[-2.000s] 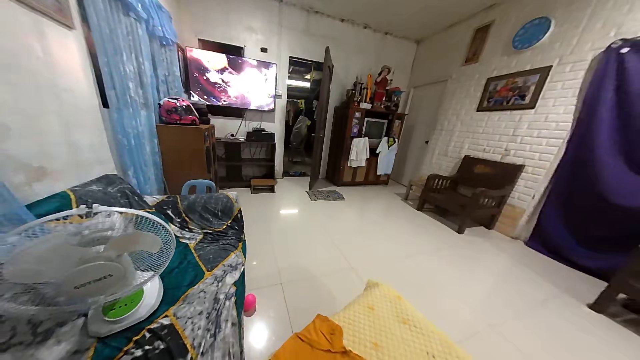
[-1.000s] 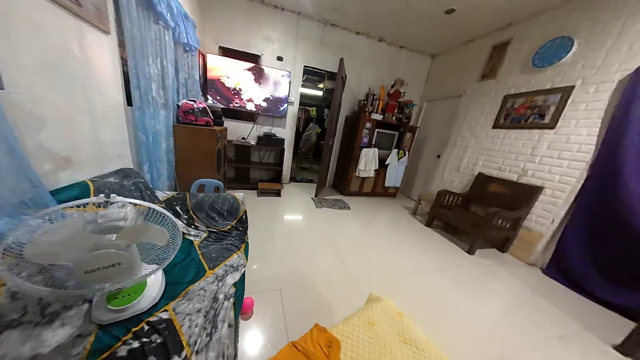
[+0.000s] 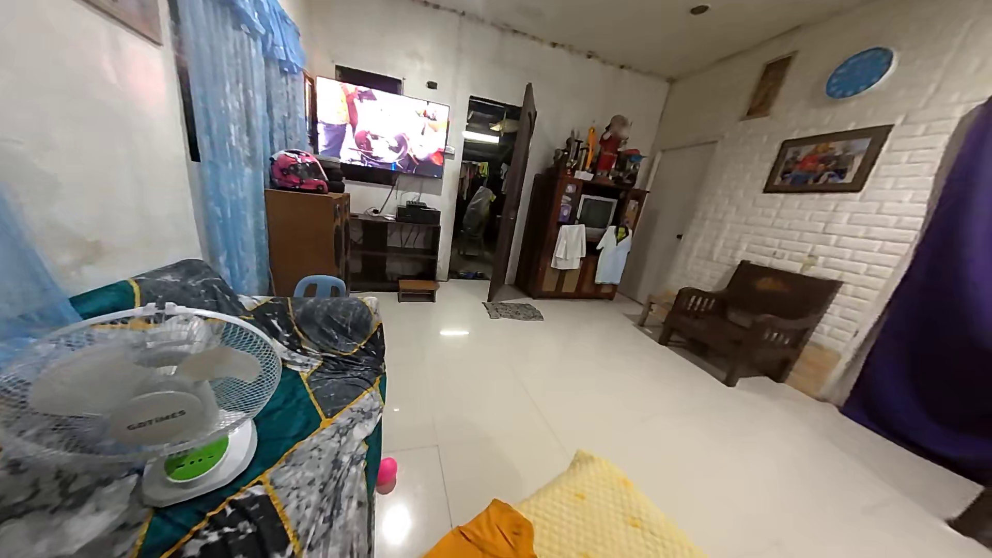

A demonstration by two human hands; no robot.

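Observation:
Neither my left hand nor my right hand shows in the head view. At the bottom middle lies a yellow quilted cloth [image 3: 608, 511], with an orange cloth [image 3: 492, 533] against its left side. A white table fan [image 3: 159, 387] with a green panel on its base stands on the sofa [image 3: 310, 465] at the left, which has a marbled green, black and white cover. On the floor beside the sofa is a small pink object [image 3: 387, 473].
A wooden armchair [image 3: 756, 322] stands by the brick wall at the right, near a purple curtain [image 3: 922, 333]. Farther back are an open door [image 3: 514, 194], a floor mat [image 3: 513, 311], a wooden cabinet [image 3: 546, 232], a small step stool [image 3: 418, 290] and a blue plastic chair [image 3: 319, 285].
The picture on the television has changed. The view has shifted slightly.

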